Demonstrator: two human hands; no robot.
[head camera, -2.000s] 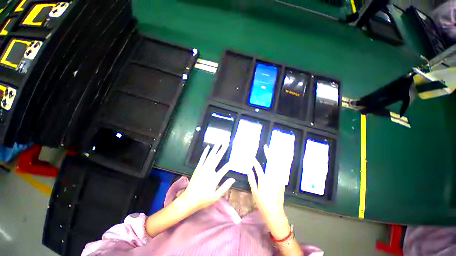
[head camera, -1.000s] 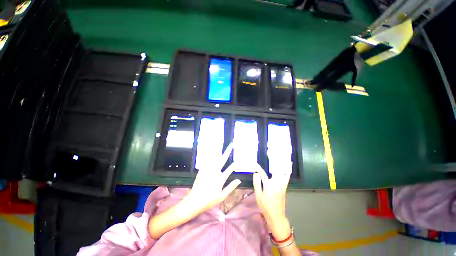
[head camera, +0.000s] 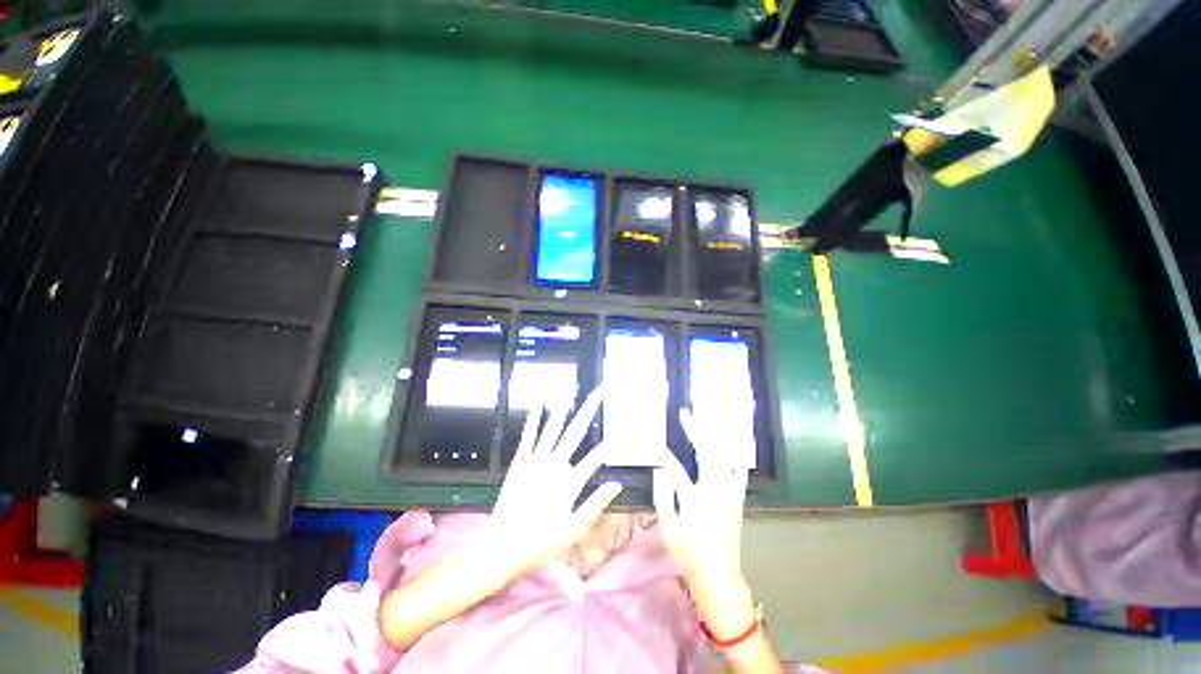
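Observation:
The near phone tray (head camera: 593, 482) holds several smartphones in a row. Its two left phones (head camera: 464, 382) show dark screens with a white band. Its two right phones (head camera: 635, 382) are lit white. The far tray (head camera: 482, 224) has a bare left slot, then a blue-lit phone (head camera: 568, 231) and two dark phones (head camera: 644, 234) with small orange text. My left hand (head camera: 556, 477) is spread over the near edge of the second phone from the left. My right hand (head camera: 706, 507) has its fingers apart over the lower part of the rightmost phone. Neither hand grips anything.
A black tray (head camera: 246, 277) lies at left, a dark phone (head camera: 198, 461) in its near slot, beside a tall tray stack (head camera: 79, 250). A black holder (head camera: 863, 198) with a yellow-and-white top stands at right. Yellow tape (head camera: 843, 382) crosses the mat. Another person's pink sleeve (head camera: 1120, 543) is at lower right.
The near tray's second phone went from white to a dark screen with a white band. The view first shifted right; the trays now sit further left. Both hands remain over the near tray.

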